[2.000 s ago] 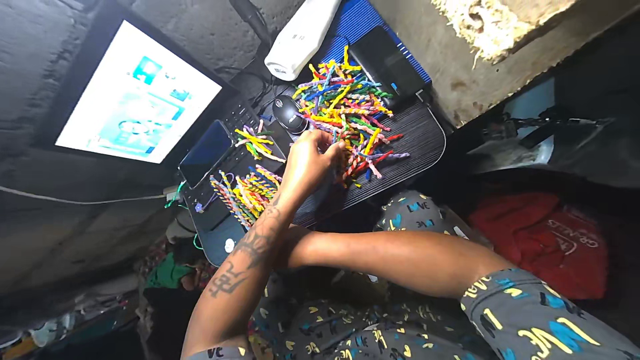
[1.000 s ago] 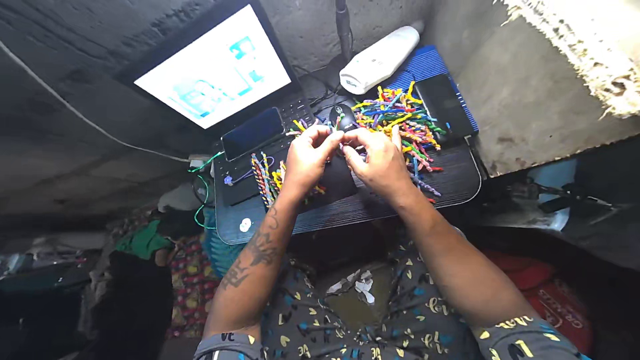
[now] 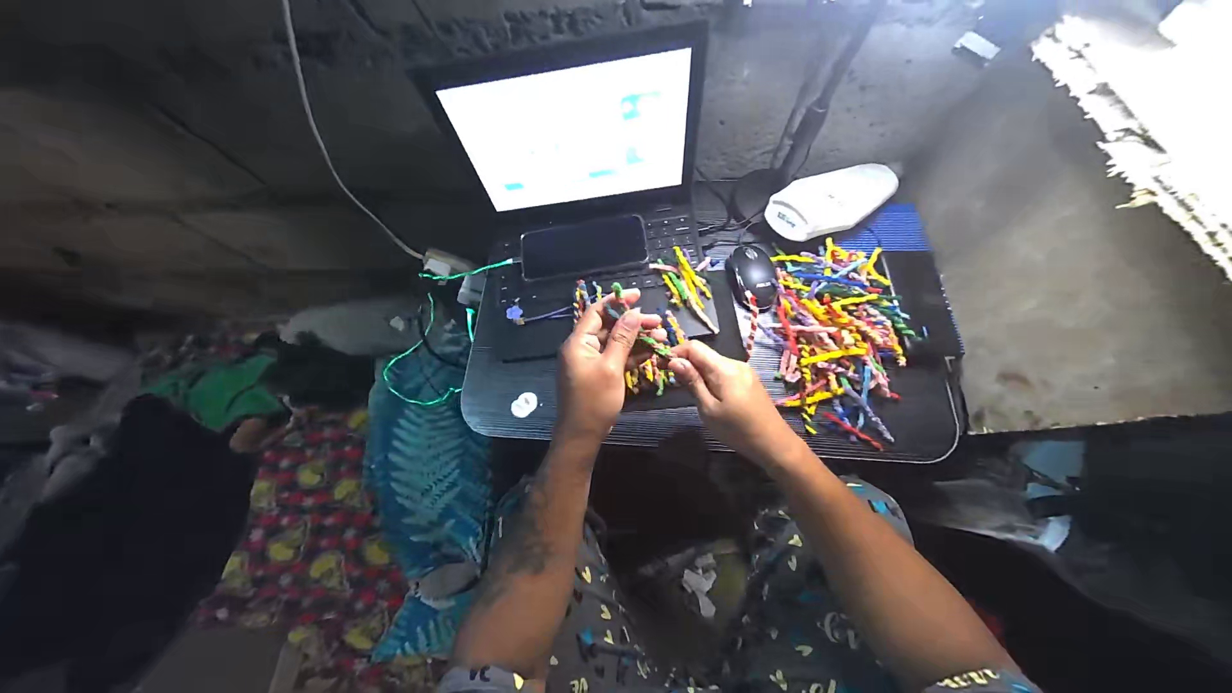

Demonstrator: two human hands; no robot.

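Note:
Between my hands runs a green twisted pipe-cleaner-like piece (image 3: 651, 344), over the front of the laptop. My left hand (image 3: 604, 361) pinches its upper left part; the fingers of my right hand (image 3: 717, 380) grip its lower right end. A large loose pile of colourful twisted pieces (image 3: 837, 327) lies to the right of my right hand. A few yellow and green pieces (image 3: 685, 281) rest on the laptop's keyboard edge. More pieces (image 3: 650, 377) lie partly hidden beneath and between my hands.
An open laptop (image 3: 577, 135) stands at the back with a phone (image 3: 583, 247) on its keyboard. A black mouse (image 3: 753, 276) sits beside the pile, with a white bottle-shaped object (image 3: 833, 200) behind. A green cable (image 3: 409, 375) hangs off the table's left side.
Two seconds ago a hand reached into the pile; now both hands are at the laptop's front edge, holding a green piece between them. The view has turned considerably.

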